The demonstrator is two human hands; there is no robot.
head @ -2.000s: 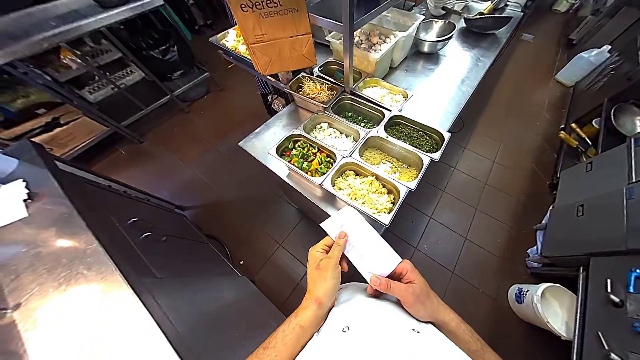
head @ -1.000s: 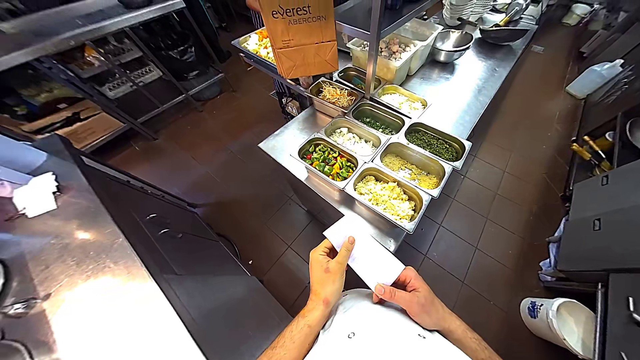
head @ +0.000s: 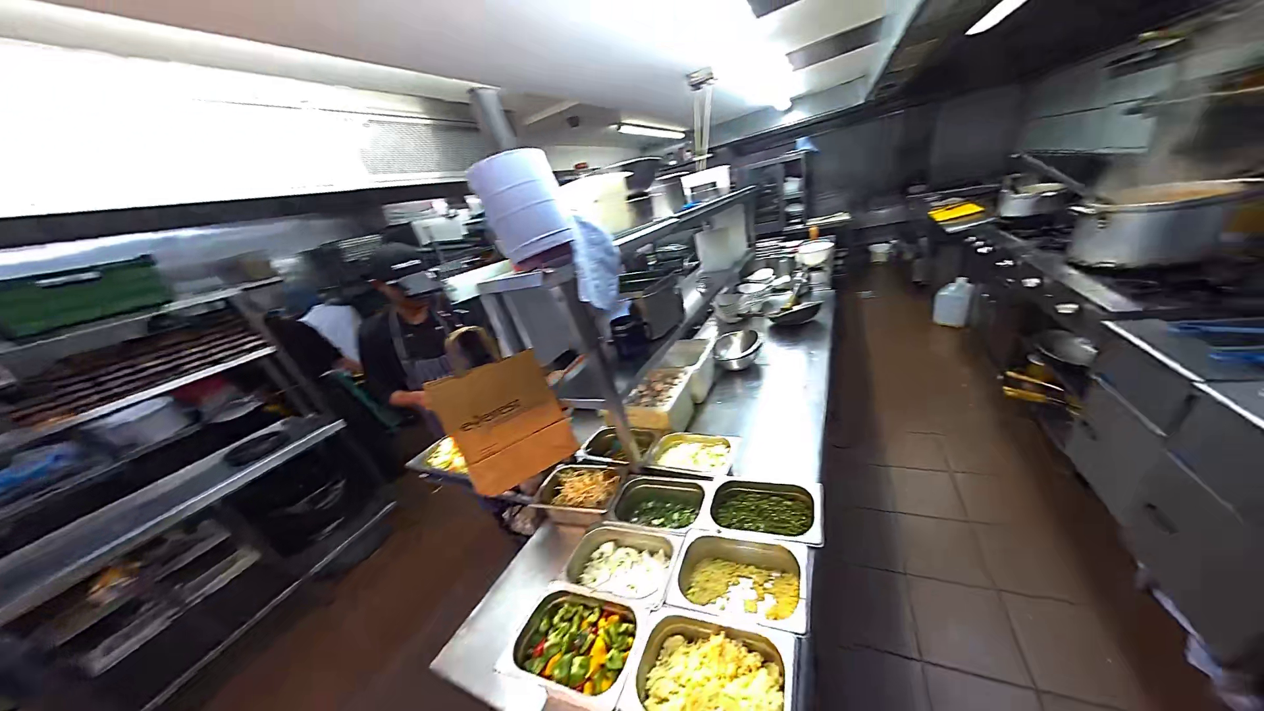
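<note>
Neither of my hands shows in the head view now, nor does the white paper. Steel food pans stand close together at the near end of a stainless steel table (head: 484, 632). One pan holds cut green, red and yellow peppers (head: 578, 647), another a pale yellow chopped food (head: 713, 675). Behind them are pans of chopped white food (head: 624, 569), finely chopped yellowish food (head: 743, 587) and chopped greens (head: 763, 511). A brown paper bag (head: 504, 423) hangs beside the table's upright post, left of the pans.
A person (head: 410, 331) in a dark cap and apron stands behind the bag. Metal shelving (head: 197, 484) runs along the left. Steel bowls (head: 738, 349) sit farther up the table. Tiled floor (head: 918, 553) lies between table and stove line, where a large pot (head: 1155, 229) steams.
The view has swung up toward the far kitchen. Both hands and the white paper they held have left the view.
</note>
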